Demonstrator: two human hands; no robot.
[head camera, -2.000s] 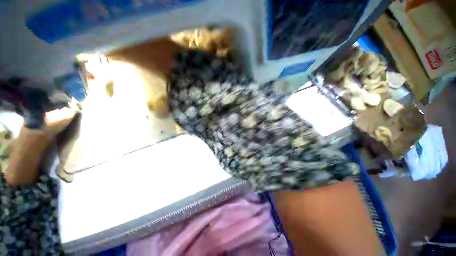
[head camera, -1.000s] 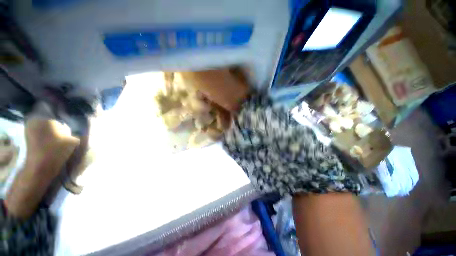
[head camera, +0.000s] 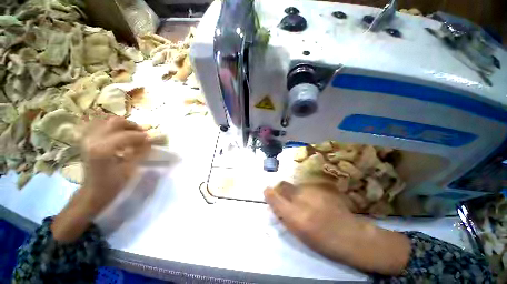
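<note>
My left hand (head camera: 114, 158) is blurred, at the right edge of a large heap of loose flat beige pieces (head camera: 83, 50). A pale, blurred sliver shows by its fingertips; I cannot tell if it is held. My right hand (head camera: 328, 219) lies low over the machine bed, its fingertips at the front right of the needle plate (head camera: 239, 183). Whether it holds anything is hidden. Curled sewn beige pieces (head camera: 369, 172) are heaped behind it under the machine arm. The presser foot and needle are lost in glare.
The white machine head (head camera: 222, 72) with blue stripes and a yellow warning triangle fills the upper right. A tension dial (head camera: 271, 161) hangs above the plate. A ruled strip (head camera: 183, 273) runs along the white tabletop's front edge. More beige pieces (head camera: 495, 236) lie at the right edge.
The view has swung left and widened, bringing the large heap into view. My right hand has come from the sewn pieces under the arm to the plate's front. My left hand is now beside the loose pieces.
</note>
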